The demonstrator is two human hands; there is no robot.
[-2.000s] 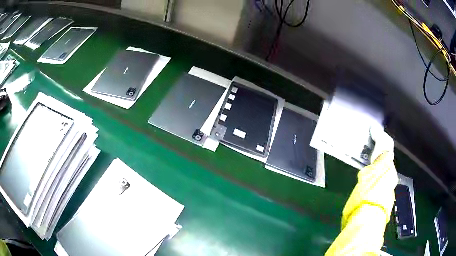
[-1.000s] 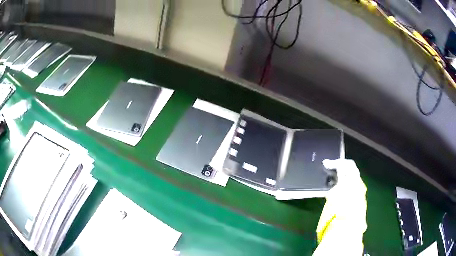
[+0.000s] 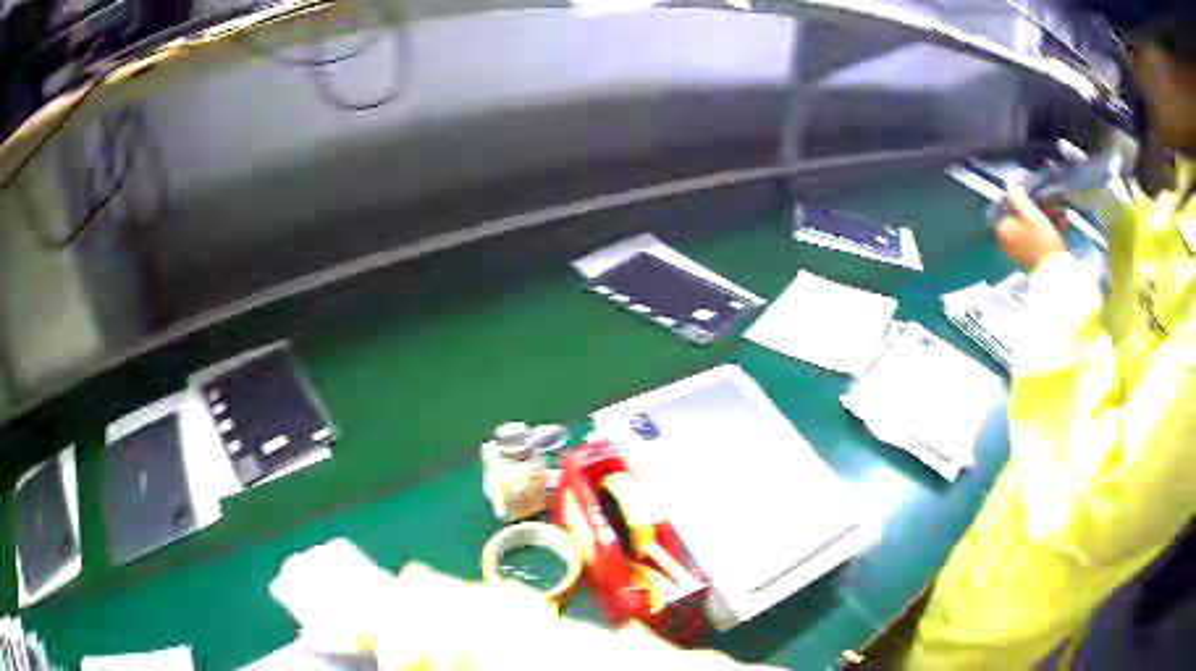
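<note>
My right hand (image 3: 328, 593), in a white glove and yellow sleeve, reaches left along the bottom edge. It is blurred, and I cannot tell if it touches the pale sheet or housing under it. My left hand is not in view. At the left lie a grey tablet back housing (image 3: 147, 482) and a dark housing inner side with small pale squares (image 3: 262, 413), both on white sheets. Another grey housing (image 3: 46, 522) lies at the far left. A large pale housing (image 3: 735, 492) lies on a white sheet right of centre.
A red tape dispenser (image 3: 617, 537), yellow tape roll (image 3: 534, 557) and small clear bottle (image 3: 516, 472) stand by the pale housing. Further dark inner sides (image 3: 662, 291) and white sheets (image 3: 824, 319) lie beyond. A person in a yellow smock (image 3: 1082, 459) holds a part at the right.
The view has swung right; the housings now show at the left. My right hand has left the grey housing it was on, which lies flat. The dispenser and the other person have come into view.
</note>
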